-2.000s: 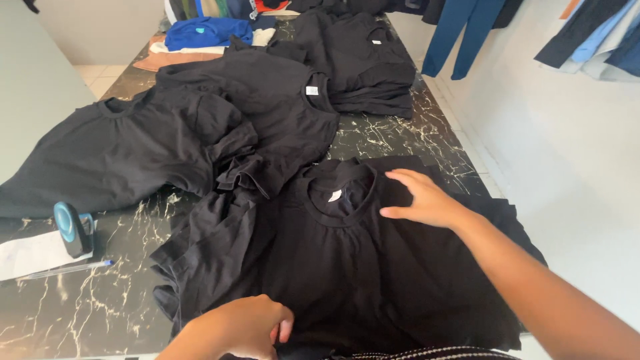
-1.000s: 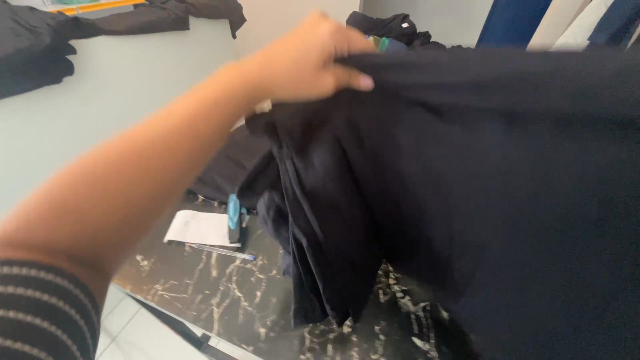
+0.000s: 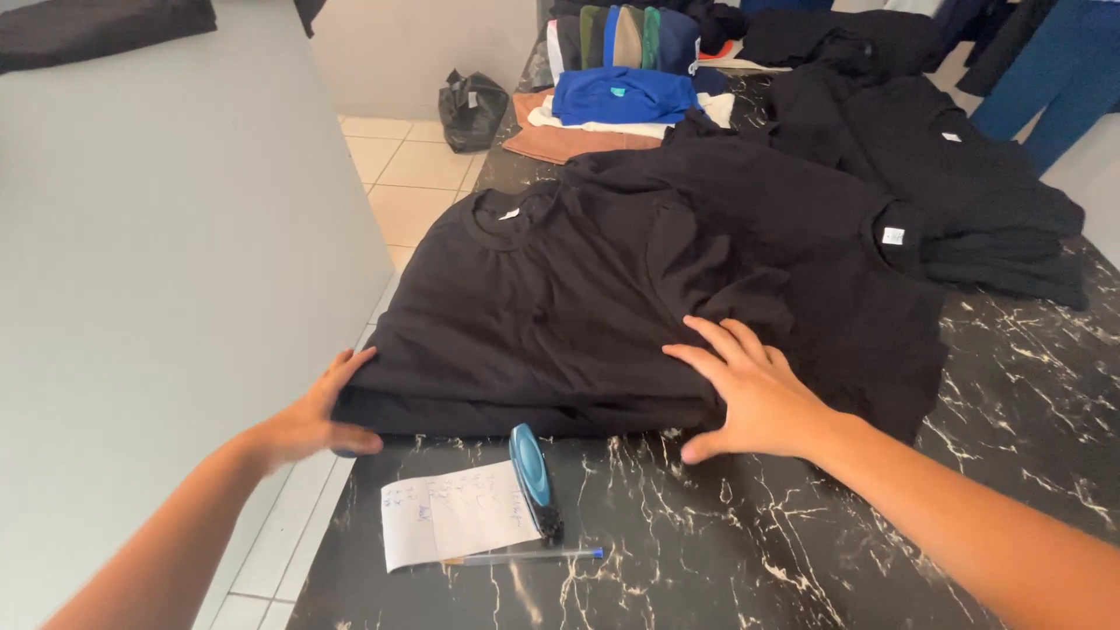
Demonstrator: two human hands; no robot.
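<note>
Several black T-shirts lie on a black marble-patterned table. My left hand (image 3: 328,416) is at the lower left corner of the nearest black T-shirt (image 3: 534,315), fingers apart at its folded edge. At that shirt's lower right part, my right hand (image 3: 744,394) rests with spread fingers on the cloth. This shirt's collar points away from me. To its right lies another black T-shirt (image 3: 822,227), its white neck label showing, and behind that a stack of black T-shirts (image 3: 989,184). Neither hand visibly grips the cloth.
A handwritten paper (image 3: 455,516), a blue-handled tool (image 3: 530,468) and a ballpoint pen (image 3: 542,554) lie on the table (image 3: 700,542) near me. Behind are a blue garment (image 3: 617,94) and rolled coloured clothes (image 3: 626,39). A black plastic bag (image 3: 472,109) stands on the tiled floor.
One second ago a hand held dark cloth raised in front of the view; now both hands are low at the T-shirt on the table's left side. The view has swung left since the oldest frame.
</note>
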